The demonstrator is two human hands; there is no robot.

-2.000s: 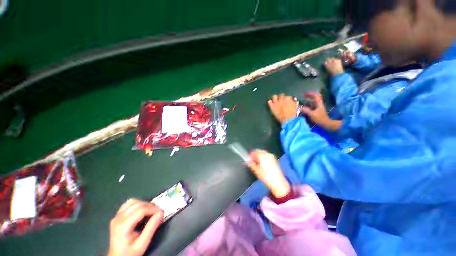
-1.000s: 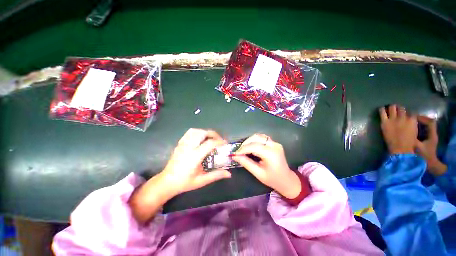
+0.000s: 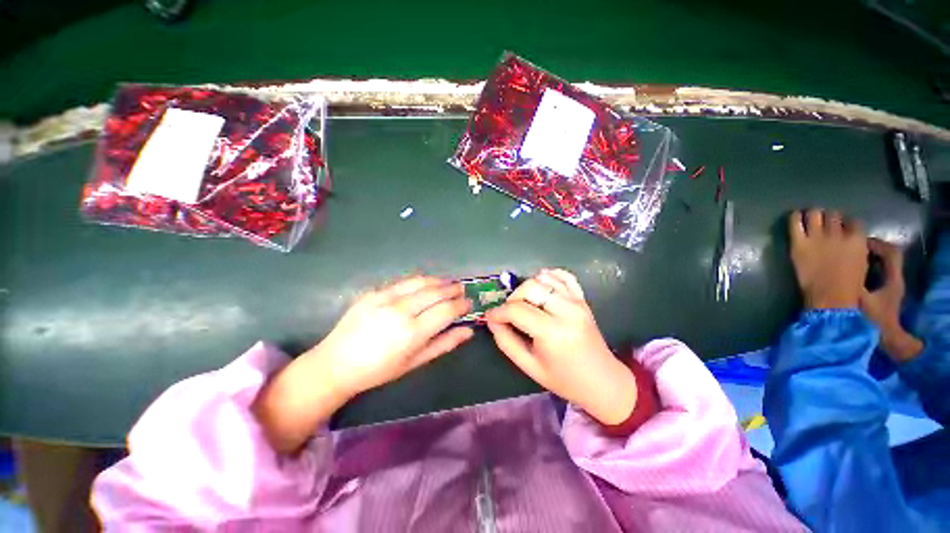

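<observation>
A small half-assembled handset point(image 3: 485, 297) with a green and silver inside lies at the bench's middle between my hands. My left hand point(image 3: 401, 328) grips its left end, with the fingers over the far edge and the thumb at the near side. My right hand point(image 3: 550, 333) has its thumb and fingertips on the handset's right end. The fingers hide both ends, and I cannot tell whether a small part is between the right fingertips. The tweezers point(image 3: 725, 253) lie on the bench to the right, out of my hands.
Two clear bags of red parts, left point(image 3: 255, 172) and right point(image 3: 615, 177), lie along the worn pale edge strip point(image 3: 396, 99). Loose red slivers point(image 3: 720, 183) and white scraps lie nearby. A neighbour's hands point(image 3: 830, 260) work at the right, near dark oblongs point(image 3: 909, 167).
The view has swung left and levelled since the oldest frame. The tweezers have left my right hand, which is now at the handset. The handset's visible inside has gone from whitish silver to mostly green.
</observation>
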